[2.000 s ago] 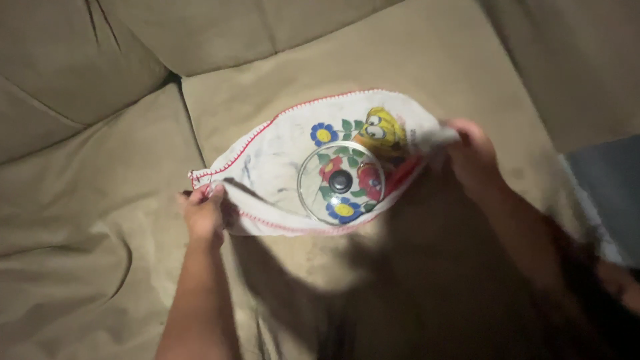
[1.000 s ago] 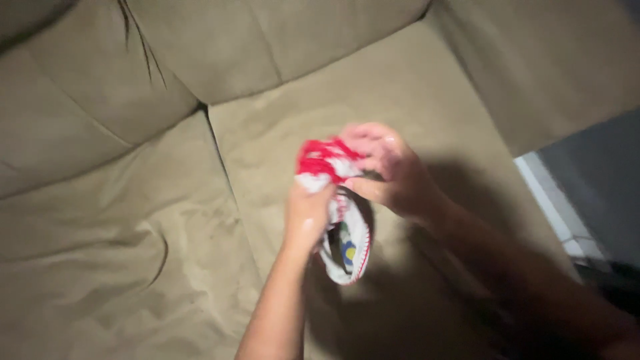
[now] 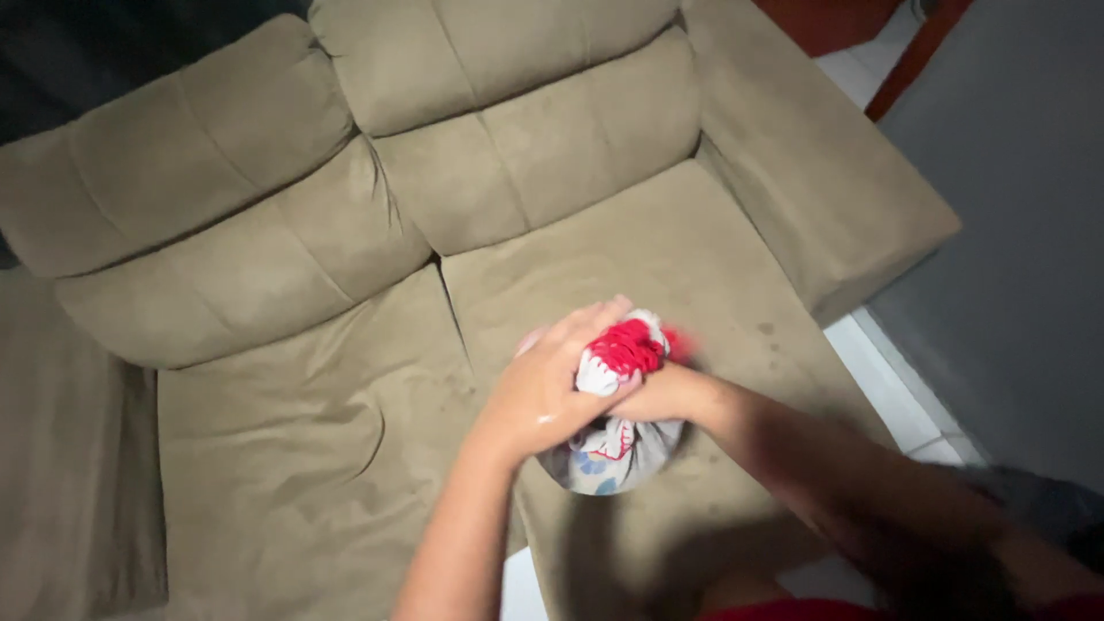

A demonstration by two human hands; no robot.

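Observation:
A white cloth point(image 3: 634, 461) with a red crocheted edge and a blue flower print is bunched into a bundle above the sofa seat. Both hands are closed around its gathered neck. My left hand point(image 3: 548, 388) grips it from the left, its fingers extending behind the gathered red edge. My right hand point(image 3: 651, 392) holds the neck from the right, partly hidden by the cloth and my left hand. Below the hands the cloth hangs rounded. The glass lid cannot be made out; whatever is inside the bundle is hidden.
A beige fabric sofa point(image 3: 604, 250) fills most of the view, with backrest cushions point(image 3: 535, 147) behind and a padded armrest point(image 3: 828, 164) at the right. The left seat cushion point(image 3: 285, 448) is wrinkled. Beyond the armrest are pale floor and a grey wall point(image 3: 1000, 285).
The cloth was spread between both hands, with a glass lid against it. Its edges are now gathered in both hands, which have come together. The view has widened over the sofa.

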